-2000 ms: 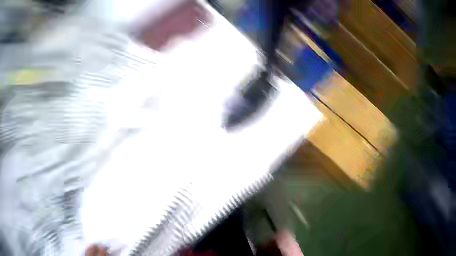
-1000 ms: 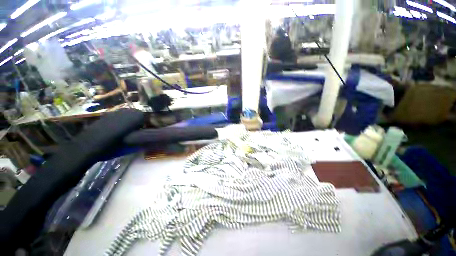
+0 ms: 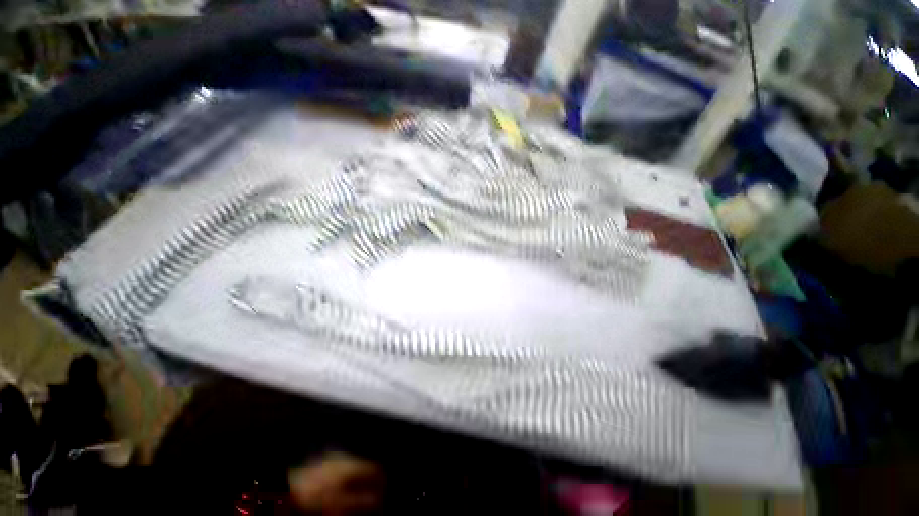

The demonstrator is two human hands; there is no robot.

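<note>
A striped garment piece [image 3: 564, 398] lies spread along the near edge of the white table [image 3: 705, 302]. A larger striped heap [image 3: 484, 197] lies at the back, with a strip trailing to the left corner and a yellow tag [image 3: 508, 129] on it. The dark iron [image 3: 720, 365] sits at the right, with no hand on it. My left hand [image 3: 338, 482] is blurred, low at the bottom edge below the table. A pink patch, apparently my gloved right hand [image 3: 593, 496], is cut off by the bottom edge. What either hand holds cannot be seen.
A reddish-brown pad [image 3: 680, 240] lies at the right of the table. Pale green and white containers [image 3: 771, 227] stand beyond the right edge. A long dark padded tube [image 3: 202, 55] crosses the back left. A cardboard piece [image 3: 45, 348] shows at the lower left.
The view has tilted down and turned. The near table edge, the near striped piece and both hands' blurred parts now show; a second ago only the heap was on the visible table.
</note>
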